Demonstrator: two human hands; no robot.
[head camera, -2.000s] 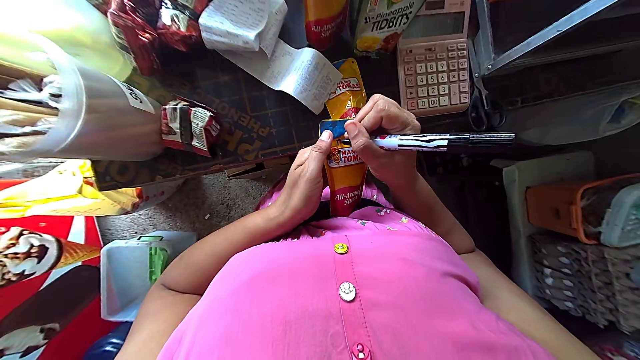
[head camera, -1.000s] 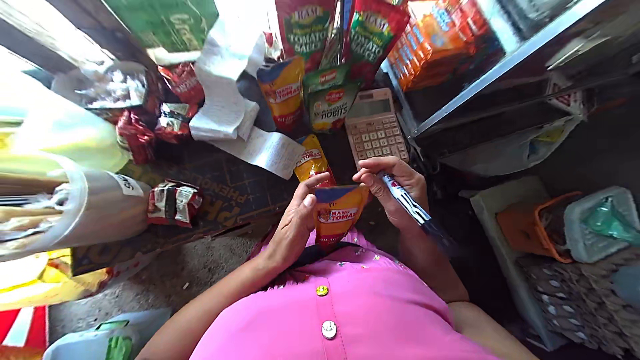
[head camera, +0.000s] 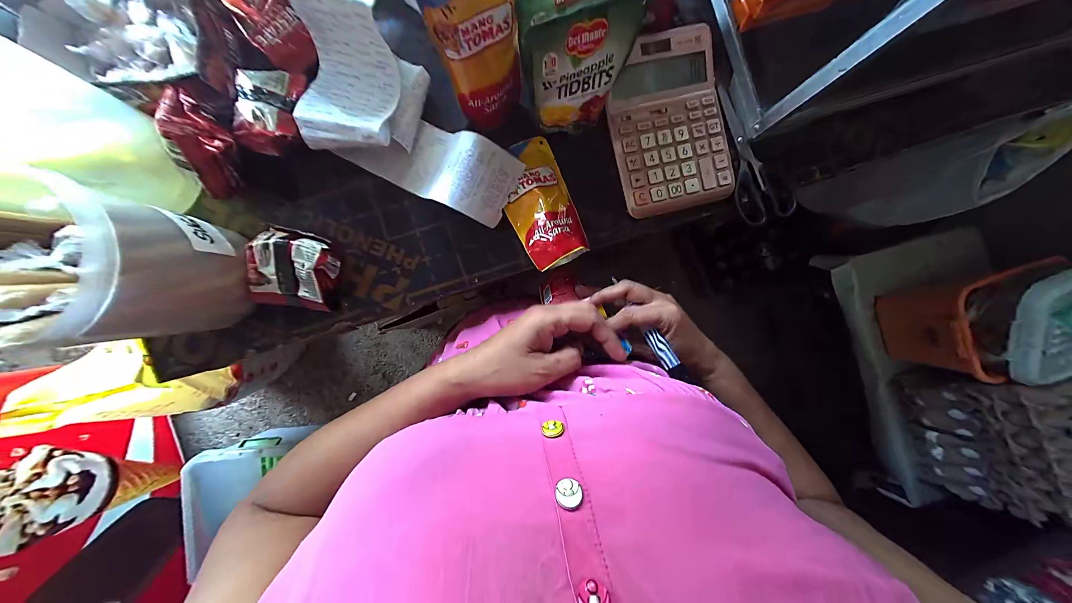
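Close against my chest, my left hand (head camera: 548, 347) is curled around or against a red and yellow sauce pouch (head camera: 559, 289), mostly hidden by the fingers. My right hand (head camera: 657, 322) grips a marker pen with a striped barrel (head camera: 662, 347), pointing down toward my shirt, and its fingertips meet the pouch. A bit of blue shows between the hands. Just beyond them, a smaller yellow and red Mang Tomas pouch (head camera: 546, 205) lies at the table edge, partly against a long printed receipt (head camera: 469, 172). Farther back are a larger sauce pouch (head camera: 476, 59) and a Del Monte pineapple pouch (head camera: 578, 71).
A pink calculator (head camera: 670, 126) lies beside scissors (head camera: 758, 188). Red foil packets (head camera: 293, 268) and a clear plastic jar (head camera: 159, 276) stand at left. An orange container (head camera: 930, 327) sits above egg trays (head camera: 963, 435) at right. A metal-framed case (head camera: 846, 75) is at upper right.
My hands have drawn in toward my chest, and the pouch between them, plainly visible before, is now mostly covered. The marker, level two seconds ago, now points downward. The view has shifted.
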